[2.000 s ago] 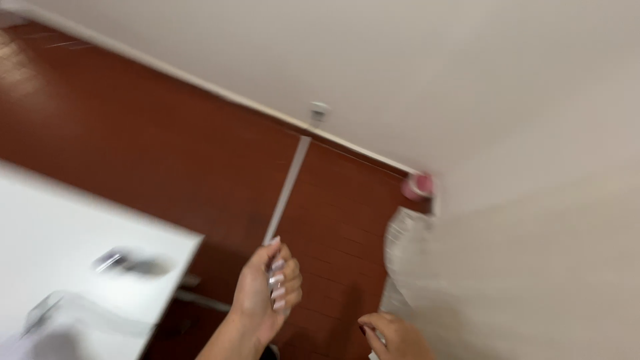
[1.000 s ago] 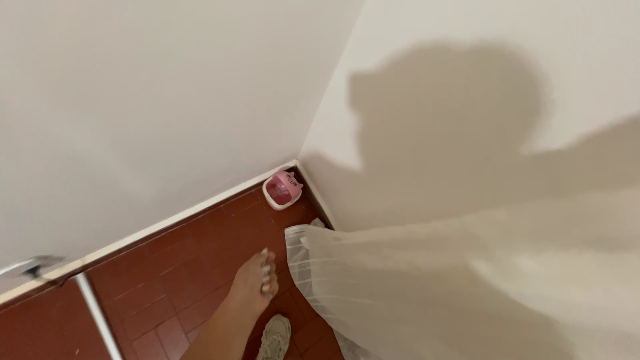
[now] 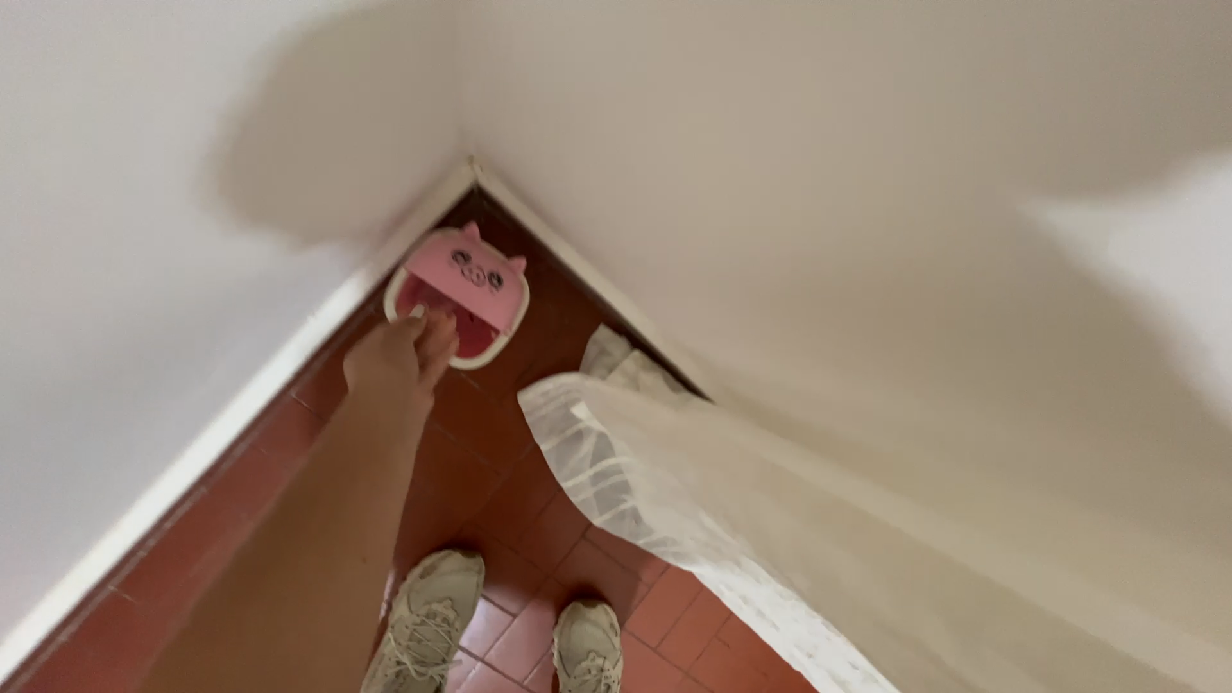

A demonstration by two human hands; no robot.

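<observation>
A small pink bin point(image 3: 472, 279) with pig ears, a printed face and a white rim stands on the floor in the corner where two walls meet. My left hand point(image 3: 399, 351) reaches down over the near rim, its fingertips at the bin's dark pink opening. Whether anything is between those fingers cannot be made out, and the inside of the bin is partly hidden by them. My right hand is out of the frame.
A sheer white curtain point(image 3: 616, 462) hangs along the right wall, its hem near the bin. Two light lace-up shoes point(image 3: 428, 616) stand on red floor tiles point(image 3: 472, 423). A white baseboard point(image 3: 289, 356) runs down the left wall.
My left hand has moved to the bin's opening. The right hand, seen two seconds ago, is out of view. The view has swung from the white table to the corner.
</observation>
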